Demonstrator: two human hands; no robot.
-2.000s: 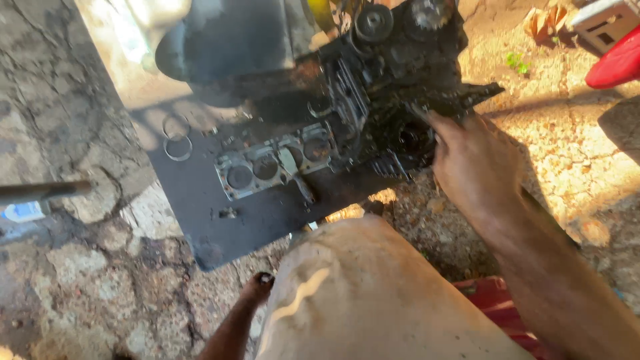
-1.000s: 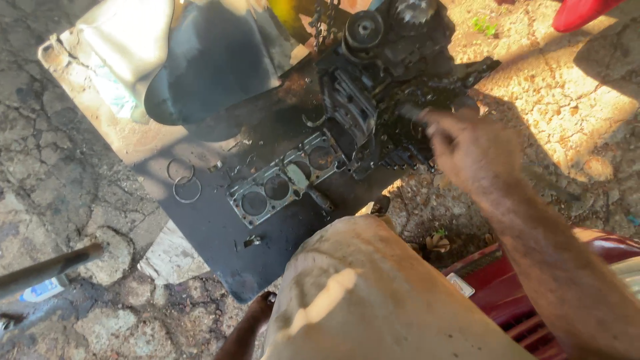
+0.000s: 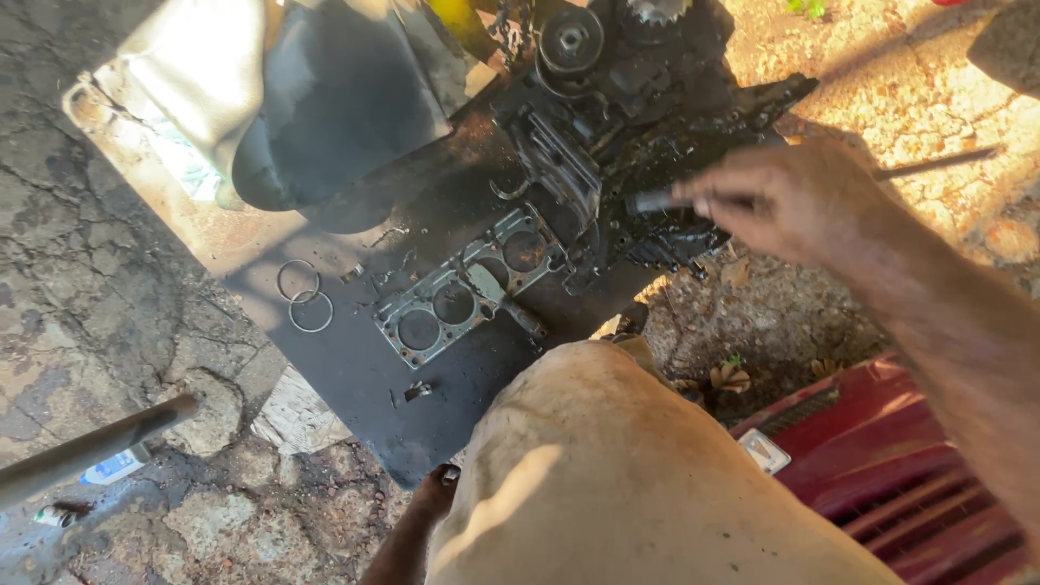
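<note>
My right hand (image 3: 780, 199) is closed around a hand tool (image 3: 654, 201) with a pale, blurred end, held over the oily dark engine block (image 3: 650, 154). A thin dark rod shows on the hand's far side; whether it belongs to the tool is unclear. Left of the block lies a metal cylinder head gasket (image 3: 435, 317), with a scraper (image 3: 524, 318) resting across it. Two thin metal rings (image 3: 331, 313) overlap further left. A bare limb (image 3: 410, 520) at the bottom, partly behind beige cloth, could be my left arm or a foot; I cannot tell which.
Beside the block, a dark curved panel (image 3: 341, 106) and pale sheeting (image 3: 195, 73) cover part of the board (image 3: 317, 382). A metal pipe (image 3: 106, 447) juts in at lower left near a bottle (image 3: 114, 465). Red bodywork (image 3: 894, 439) stands at lower right on cracked ground.
The view has shifted, bringing more of the red bodywork into sight. My right hand stays at the engine block with the tool. The gasket, scraper and rings lie as before.
</note>
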